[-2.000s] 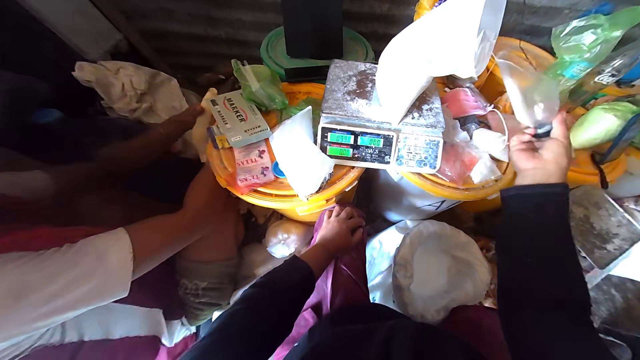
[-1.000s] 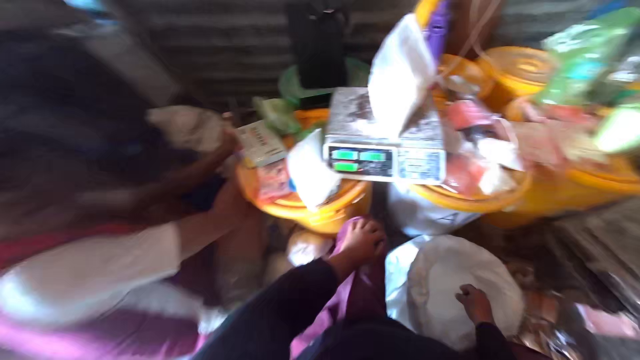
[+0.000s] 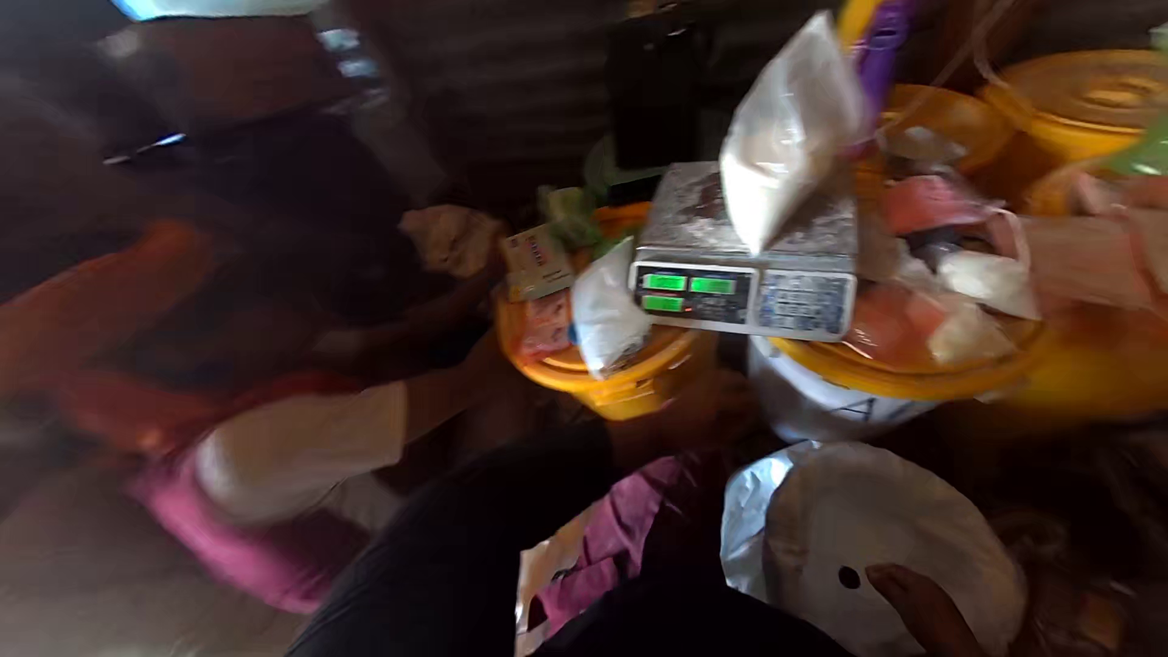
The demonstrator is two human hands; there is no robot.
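Note:
A clear plastic bag of white powder stands on the metal pan of a digital scale, whose green displays are lit. My right hand is over an open white sack at the lower right, a small dark round spot just beyond its fingertips. Whether it holds anything cannot be told. My left hand is dark and blurred at the end of the black sleeve, below the yellow-orange bucket; its fingers cannot be made out. Another white bag lies on that bucket's lid, left of the scale.
Yellow-orange lidded buckets stand around the scale; the right one bears small plastic bags. A small printed box sits at the left bucket. On the left, another person's light sleeve and arm reach toward it.
My right hand was raised at the right of the scale two seconds ago; now it is down at the white sack. My left hand has left the purple cloth. The view has swung left.

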